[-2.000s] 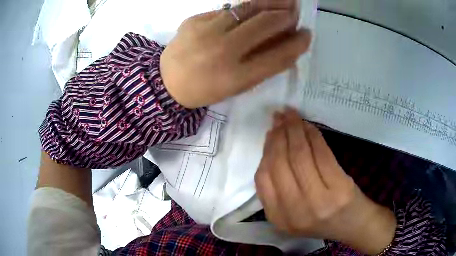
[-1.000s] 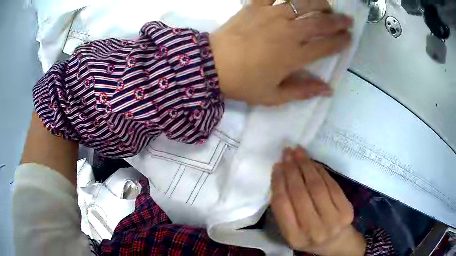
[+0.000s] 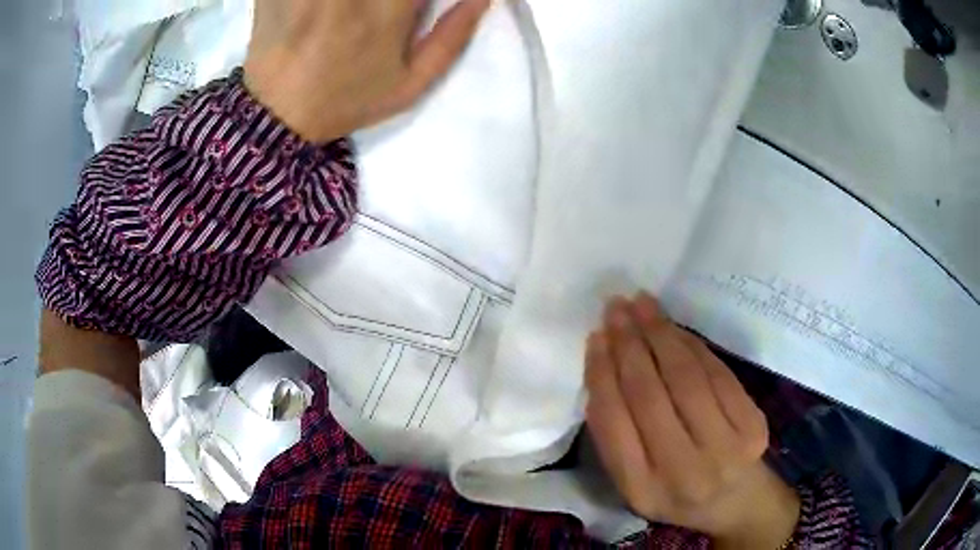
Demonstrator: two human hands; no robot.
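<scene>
A white garment body [image 3: 441, 183] with dark double stitch lines lies across the table and hangs to the lap. A pocket flap outline [image 3: 408, 312] shows at its lower left. A plain white strip [image 3: 634, 140] lies along its right side and loops below. My left hand [image 3: 349, 64] lies on the garment at the upper left, cut off by the top edge, its thumb apart from the hidden fingers. My right hand [image 3: 672, 419] pinches the strip's lower right edge with its fingertips together.
The pale machine bed [image 3: 860, 118] with round metal parts is at the upper right. A printed ruler scale [image 3: 838, 322] runs along the table's front edge. Crumpled white pieces [image 3: 226, 419] lie left of the lap, beside a plaid apron [image 3: 398, 510].
My left hand has moved left, away from the strip's edge, uncovering more of the garment and strip. The strip now spreads wider. My right hand has barely moved since a second ago.
</scene>
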